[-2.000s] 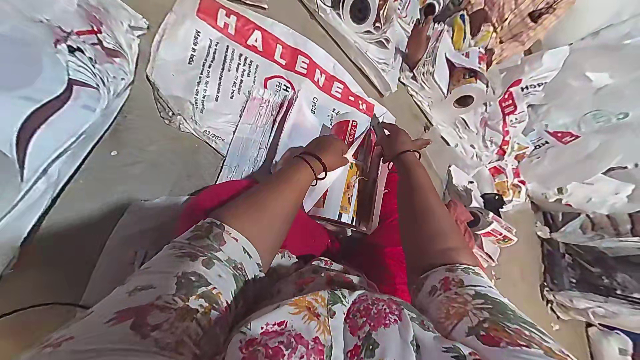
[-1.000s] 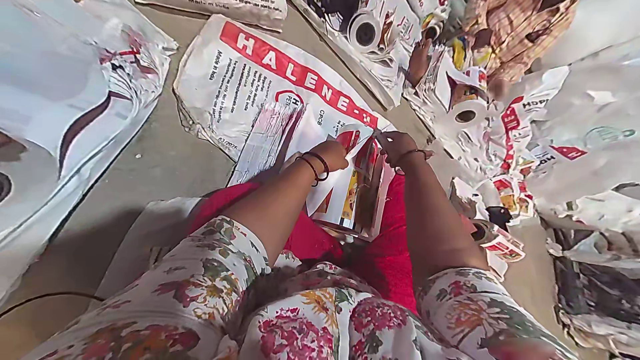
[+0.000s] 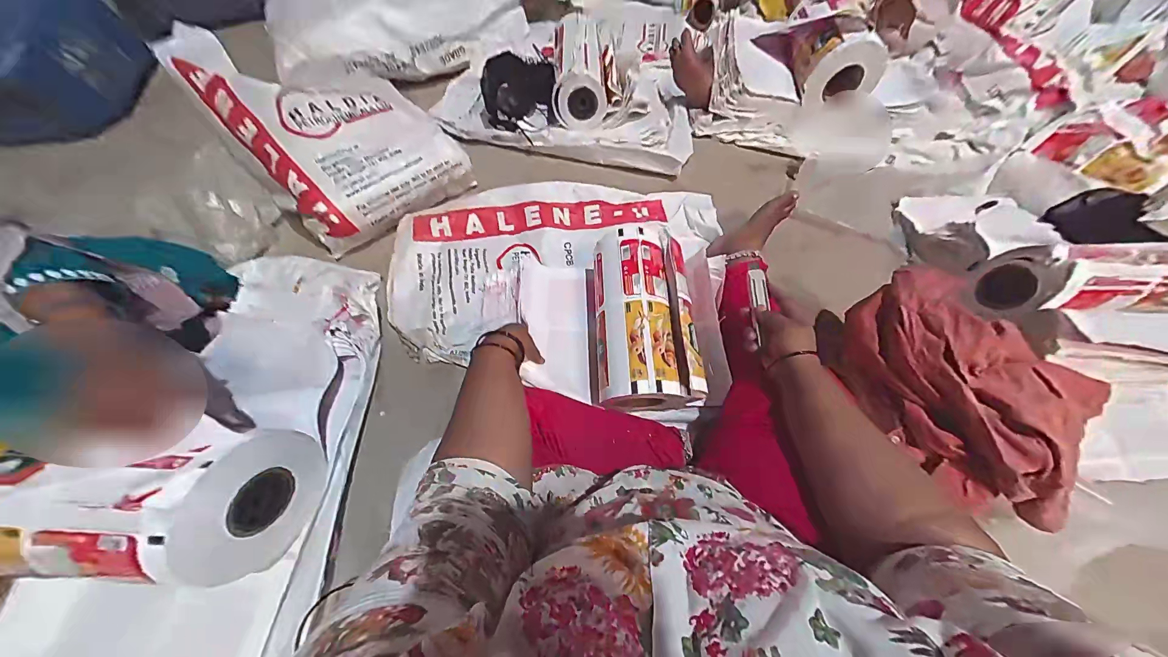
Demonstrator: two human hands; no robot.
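Note:
A roll of printed plastic film [image 3: 643, 319], red, yellow and white, lies between my knees on a flattened white woven sack [image 3: 447, 292] with a red band. My left hand [image 3: 516, 347] rests at the left edge of a stack of white sheets [image 3: 557, 319] beside the roll, its fingers partly hidden. My right hand [image 3: 780, 328] is over my right leg, to the right of the roll, closed around a slim metallic tool [image 3: 756, 297] that may be a cutter knife.
A crumpled reddish cloth [image 3: 976, 383] lies right of my right arm. At the left, a person sits beside another large film roll [image 3: 246, 511]. Further sacks [image 3: 319, 146], a film roll on a sack [image 3: 580, 82] and heaped film [image 3: 940, 119] lie ahead, with another person's foot [image 3: 692, 68].
My hands have moved apart from over the roll, the left to its left side and the right to its right. The view has turned, so more floor and the person at left show.

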